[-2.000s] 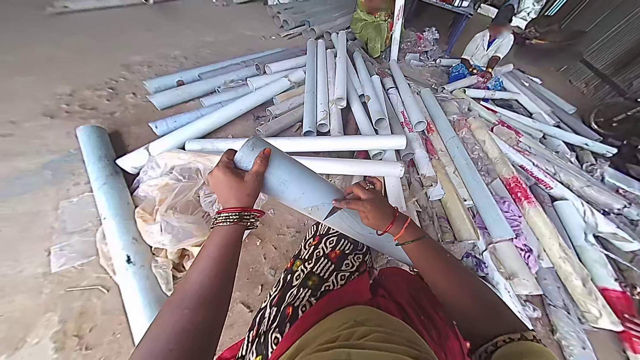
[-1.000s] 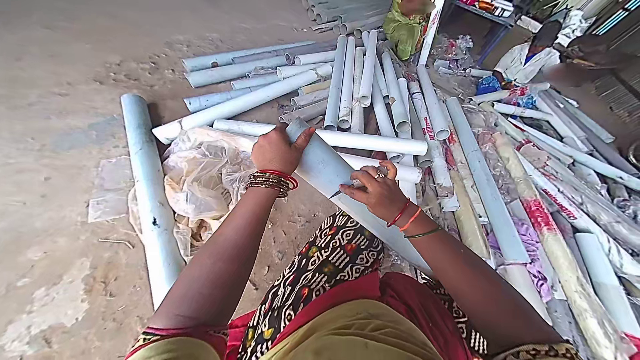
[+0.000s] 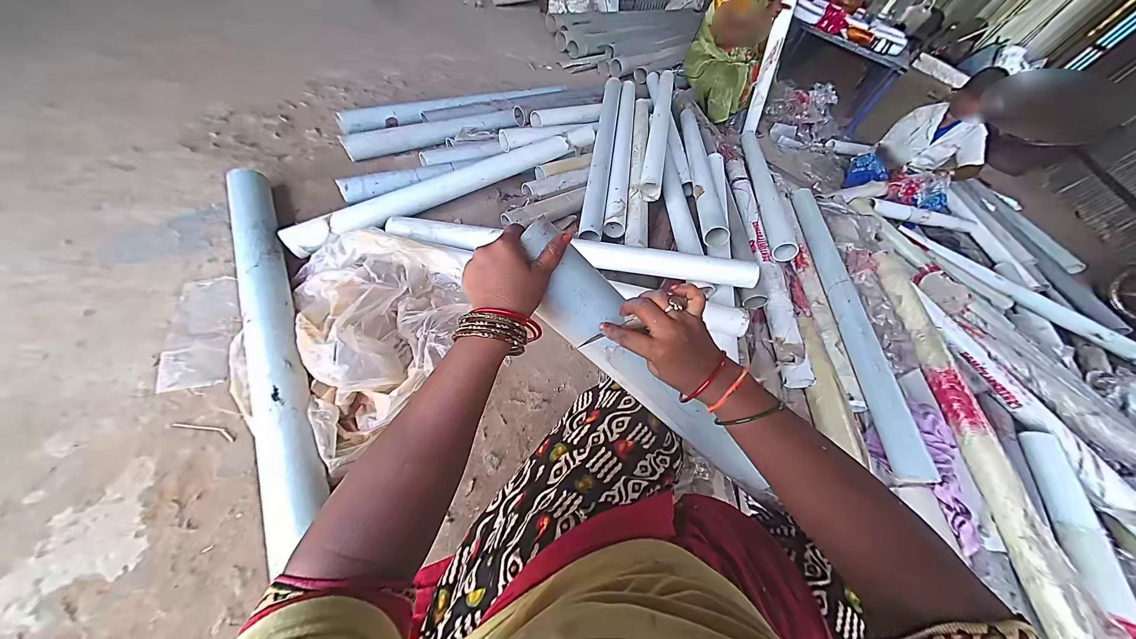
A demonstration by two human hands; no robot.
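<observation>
A grey-white plastic pipe [image 3: 643, 382] lies slanted in front of me, its far end at the upper left. My left hand [image 3: 510, 273] grips that end, with the thumb over the rim. Farther down the pipe, my right hand [image 3: 670, 330] is closed on a small pointed blade [image 3: 593, 338], whose tip touches the pipe's surface. The blade's handle is hidden in my fingers. The pipe's lower end is near my right forearm.
Crumpled clear plastic film [image 3: 373, 311] lies left of my left hand, beside a long pipe [image 3: 271, 355]. Many pipes [image 3: 621, 160] are heaped ahead and rightward. Two people sit beyond, one in green cloth [image 3: 717, 71], another in a white shirt [image 3: 932, 142]. A blue-legged table [image 3: 856, 53] stands behind.
Both hands stay on the same pipe. My right hand has shifted its hold, with the knuckles now raised more than two seconds ago. The view has moved somewhat.
</observation>
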